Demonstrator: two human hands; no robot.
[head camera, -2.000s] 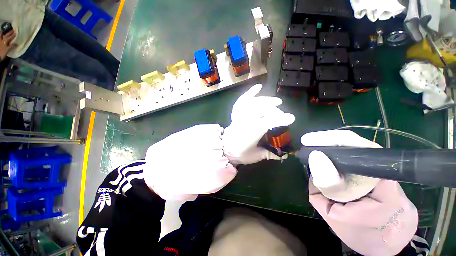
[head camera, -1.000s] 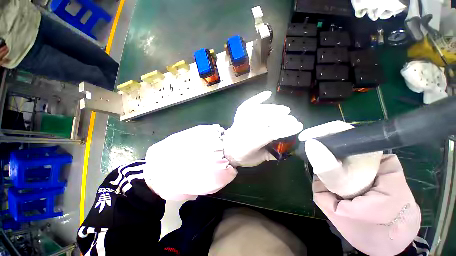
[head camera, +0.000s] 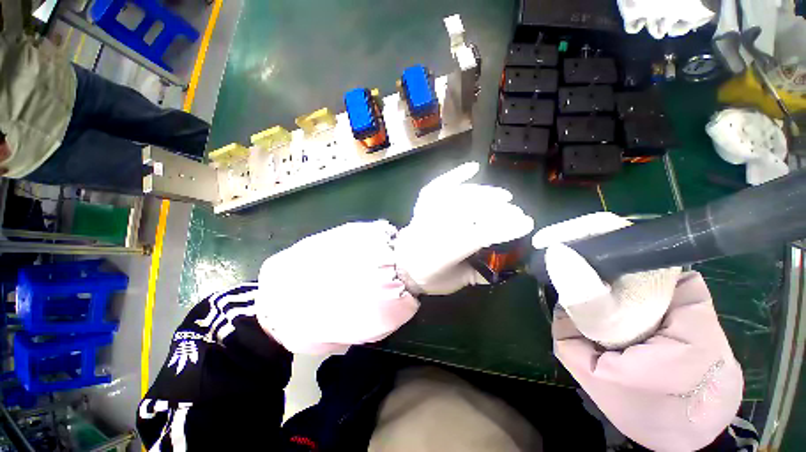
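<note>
My left hand (head camera: 464, 229), in a white glove, holds a small coil (head camera: 504, 260) with copper winding and dark parts between its fingers. Most of the coil is hidden by the glove. My right hand (head camera: 610, 287), also gloved, is closed around a long dark-grey handheld tool (head camera: 689, 234). The tool slants up to the right, and its front end is at the coil's right side; whether it touches cannot be told. A silver-white fixture bar (head camera: 340, 159) lies beyond my left hand. Two seated coils with blue tops (head camera: 418, 91) stand on its right part.
Yellowish seats (head camera: 269, 136) show on the bar's left part. Several waiting coils with black tops (head camera: 588, 131) stand in a block before a black box (head camera: 566, 13). A crumpled white glove (head camera: 747, 141) lies at right. A person (head camera: 97, 115) stands at upper left, near blue stools (head camera: 71, 296).
The tool's rear has swung away from me, so it now slants, and my right hand has tilted with it. My left hand has turned slightly around the coil. The person has shifted.
</note>
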